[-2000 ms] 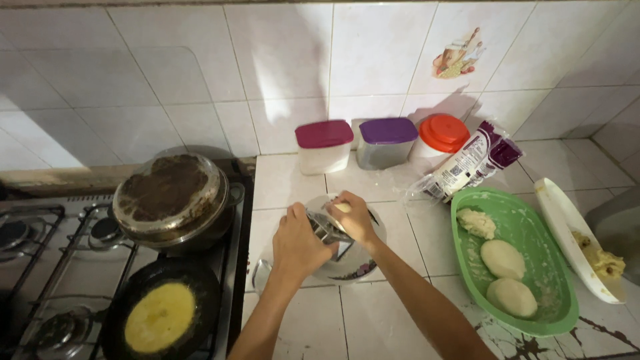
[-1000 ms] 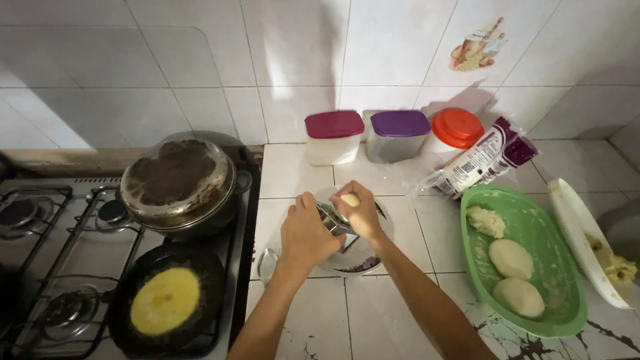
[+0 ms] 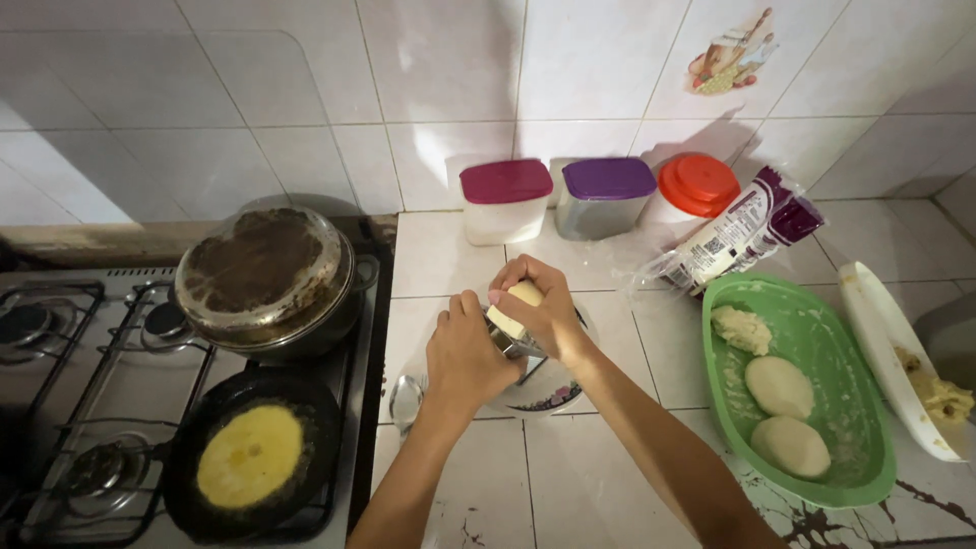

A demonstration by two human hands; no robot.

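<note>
My left hand (image 3: 473, 354) grips a metal grater (image 3: 509, 341), tilted over a plate with a flowered rim (image 3: 560, 398). In my right hand (image 3: 543, 305) is a block of pale yellow cheese or butter (image 3: 517, 306), held against the grater's upper part. Most of the grater and part of the plate are hidden by my hands. A metal spoon (image 3: 406, 399) lies beside the plate, left of my left wrist. On the stove, a black frying pan (image 3: 324, 457) holds a round yellow flat piece (image 3: 250, 456), perhaps egg or batter.
A lidded pot (image 3: 263, 282) stands on the gas stove (image 3: 114, 412). Lidded containers (image 3: 505, 202) and a plastic package (image 3: 736, 232) line the wall. A green basin (image 3: 846, 412) holds dough balls (image 3: 779, 387); a white dish (image 3: 877, 335) is at its right.
</note>
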